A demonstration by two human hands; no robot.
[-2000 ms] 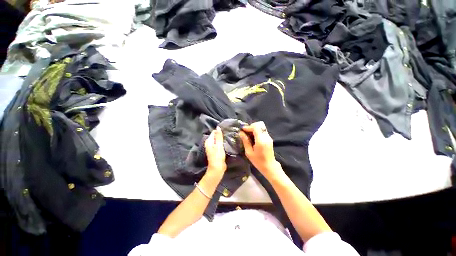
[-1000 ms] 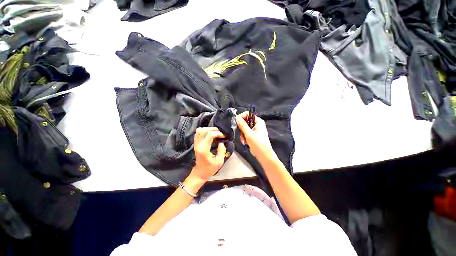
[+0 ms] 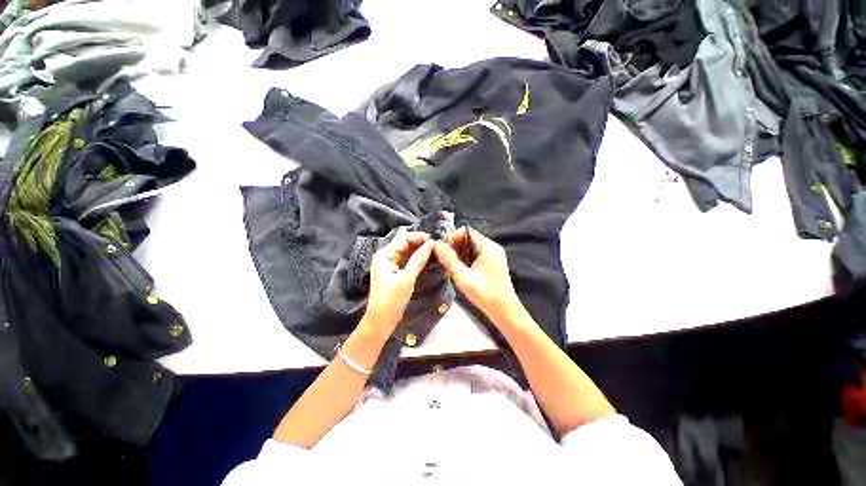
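A dark denim jacket (image 3: 532, 161) lies bunched on the white table, with a yellow wing motif (image 3: 442, 144) on its upper part and gold buttons (image 3: 410, 339) near the front edge. My left hand (image 3: 397, 275) pinches the jacket's bunched cloth at its middle. My right hand (image 3: 478, 275) is close beside it, fingertips almost touching the left ones, pinching the same spot. A small pale patch (image 3: 444, 224) shows just above the fingertips. Part of a thin dark tool seems to show at the right fingers; most of it is hidden.
Dark garments with gold buttons (image 3: 85, 285) hang over the left table edge. A pale heap (image 3: 95, 47) lies at the far left, a dark garment (image 3: 304, 28) at the back. Dark and grey garments (image 3: 703, 104) fill the right back. The white table's (image 3: 693, 275) front edge curves before me.
The view has shifted. My hands parted around the cloth, the right one showing a dark tool, and are now together again at the fingertips. The jacket stays bunched in much the same shape.
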